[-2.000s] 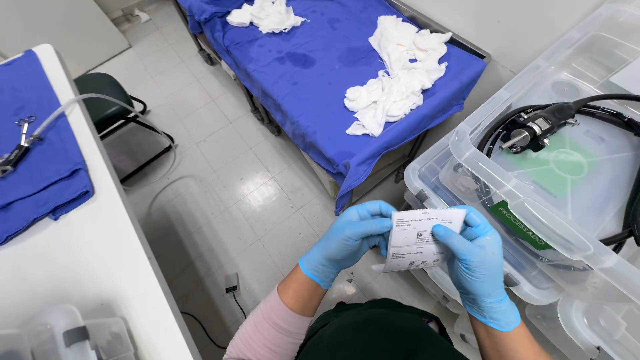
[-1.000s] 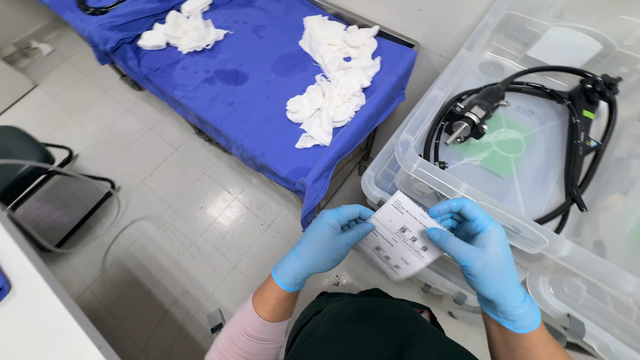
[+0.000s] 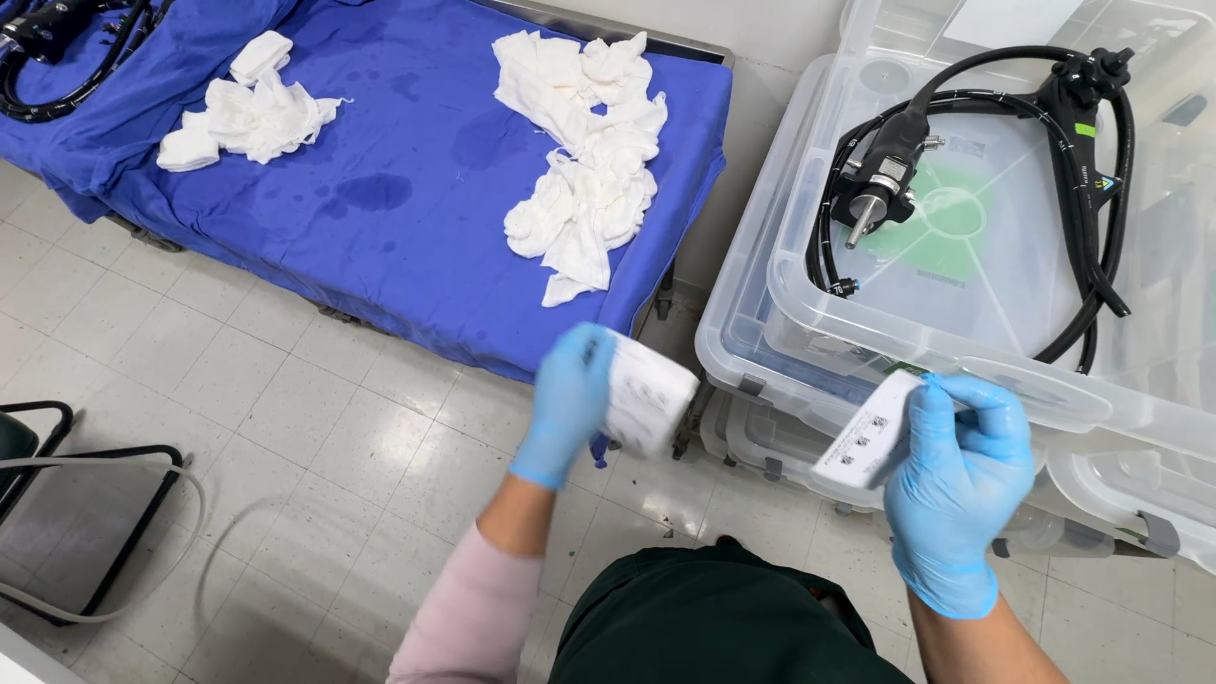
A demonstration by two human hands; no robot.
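My left hand point(image 3: 572, 404), in a blue glove, holds a printed white paper sheet point(image 3: 649, 397) that is blurred, over the floor near the corner of the blue-draped table. Between thumb and fingers of my right hand point(image 3: 959, 484), also gloved in blue, is a smaller white printed paper point(image 3: 869, 432). That paper is apart from the other and overlaps the front edge of a clear plastic bin point(image 3: 1035, 404). A coiled black flexible endoscope point(image 3: 888, 171) lies in the bin, above a green patch.
Crumpled white cloths point(image 3: 594, 171) lie on the blue drape point(image 3: 408, 237), with another black coiled scope point(image 3: 57, 57) at far left. Below the open bin are more clear bins point(image 3: 1130, 494). A black-framed chair point(image 3: 133, 532) and a pale hose point(image 3: 195, 532) are at lower left.
Both hands were together on the printed paper; now they are apart, each with a piece. The view has shifted toward the draped table and bin.
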